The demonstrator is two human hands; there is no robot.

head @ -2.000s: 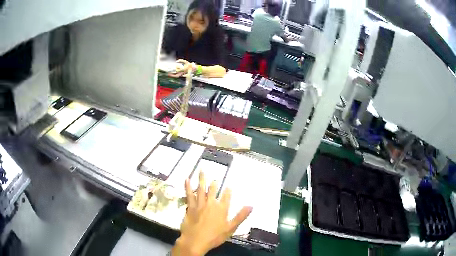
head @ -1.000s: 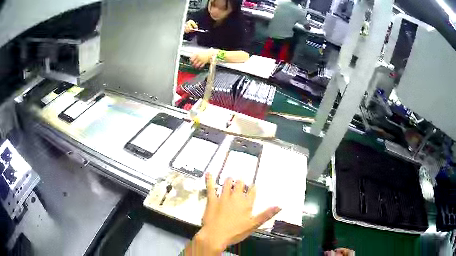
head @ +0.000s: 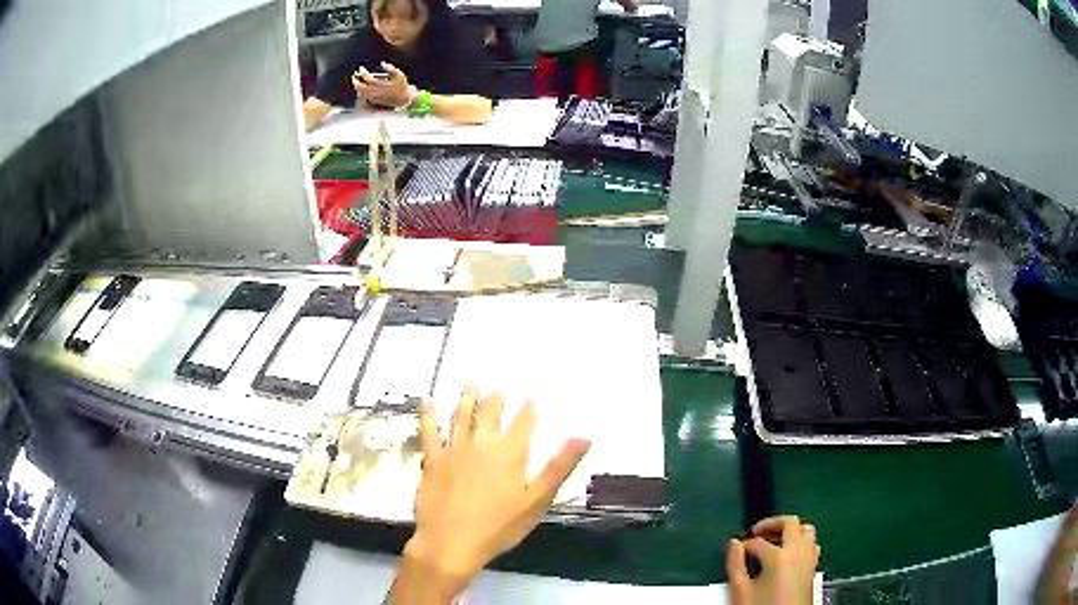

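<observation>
My left hand [head: 479, 485] lies palm down on the white plate [head: 556, 366], fingers apart and holding nothing. Its fingertips are close to the lower end of the nearest black phone frame [head: 402, 355], which lies flat with a pale centre. More black frames lie in a spaced row to its left on the pale conveyor belt [head: 154, 349]. A small dark block [head: 627, 492] sits at the plate's near-right corner. My right hand [head: 777, 567] is small and cut off at the bottom edge, fingers bent together beside a dark strip; whether it holds anything cannot be told.
A black pocketed tray [head: 869, 355] lies right of the grey post [head: 715, 177] on the green bench. Racked panels [head: 473, 195] stand behind the plate. A coworker sits opposite. Part of an arm [head: 1060, 567] shows at the right edge beside a white sheet [head: 1019, 561].
The view has turned right and down. The frame row now ends left of my left hand, with a wider bare stretch of plate to its right. My right hand shows more fully at the bottom.
</observation>
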